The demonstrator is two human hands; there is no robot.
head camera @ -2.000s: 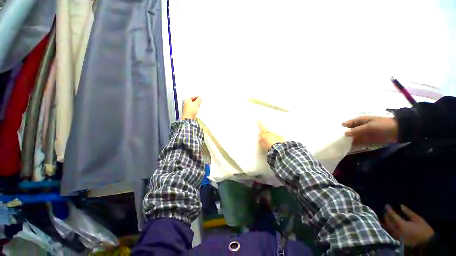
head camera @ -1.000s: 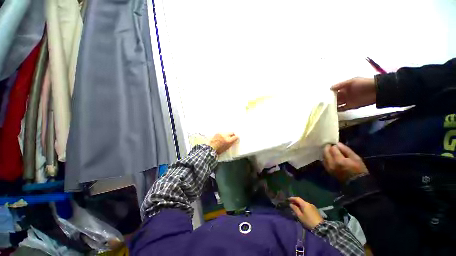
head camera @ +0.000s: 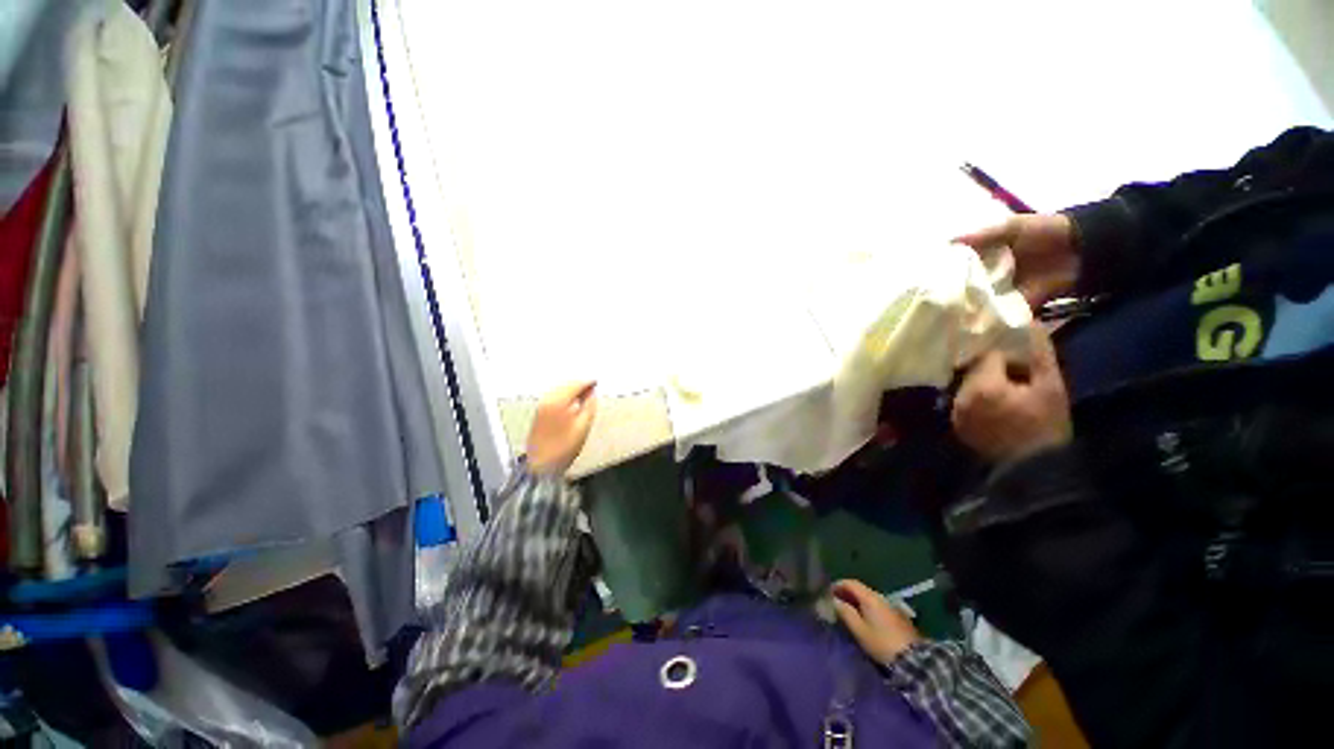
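A cream fabric piece [head camera: 878, 366] lies over the front edge of the white table [head camera: 622, 161], overexposed in part. Its right end is bunched up between another person's two hands. My left hand [head camera: 560, 427] rests at the table's front edge, left of the cream fabric and apart from it; it seems to hold nothing, fingers close together. My right hand [head camera: 875, 620] is low in front of my purple apron, below the table edge, and small; its fingers are partly hidden, so I cannot tell whether it holds something.
Another person in dark sleeves [head camera: 1170, 220] stands at the right. A dark red pen-like tool [head camera: 996, 186] lies near that person's upper hand. Grey cloth [head camera: 278, 293] hangs left of the table, beside fabric rolls [head camera: 110, 220]. A green object [head camera: 639, 534] is below the edge.
My left hand has let go of the cream fabric and moved left. My right hand has dropped from the fabric to my apron. The other person has gathered up the fabric's right end.
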